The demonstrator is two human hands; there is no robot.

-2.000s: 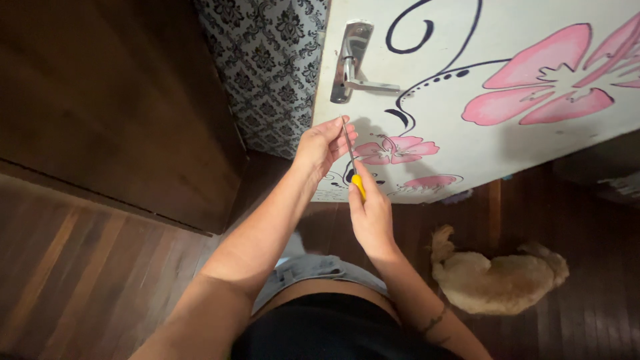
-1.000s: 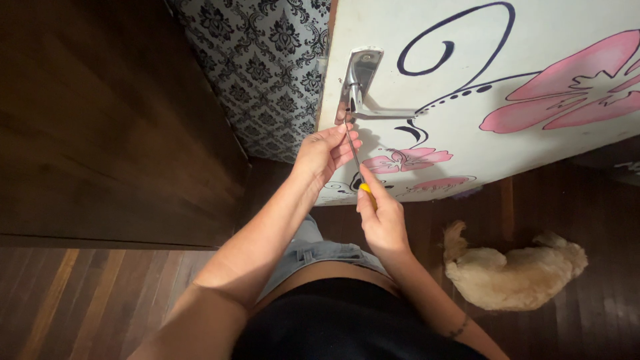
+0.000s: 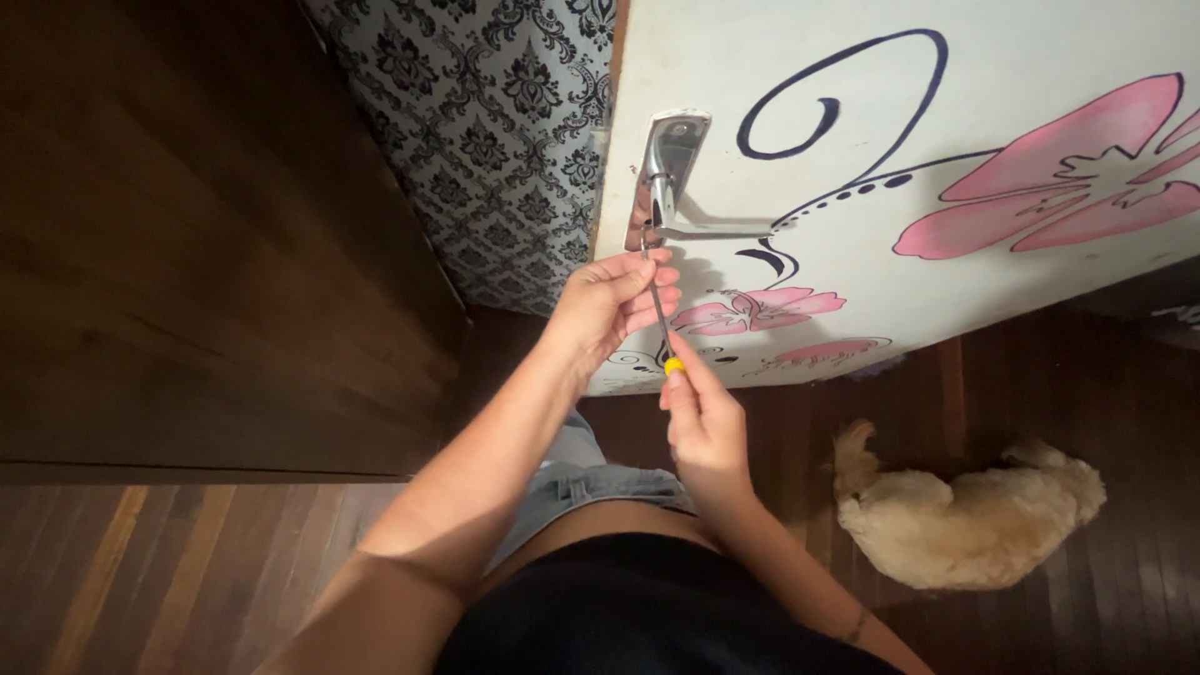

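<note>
My right hand (image 3: pixel 705 422) is closed around the yellow handle of a screwdriver (image 3: pixel 662 314), whose long metal shaft points up and away from me. The fingertips of my left hand (image 3: pixel 614 300) pinch the shaft near its tip. That tip is at the lower end of the chrome backplate of a lever door handle (image 3: pixel 677 178), below the lever; whether it sits in a screw cannot be made out. The handle is mounted near the edge of a white door (image 3: pixel 844 262) painted with pink flowers and dark scrolls.
A light-coated dog (image 3: pixel 975 520) lies curled on the dark wooden floor (image 3: pixel 787 469) at the right. Large dark brown wooden furniture (image 3: pixel 206 234) stands at the left, and black-and-white damask wallpaper (image 3: pixel 487 141) shows between it and the door.
Both hands and the screwdriver have moved up toward the door handle; its tip, below the backplate two seconds ago, is now at the plate's lower end.
</note>
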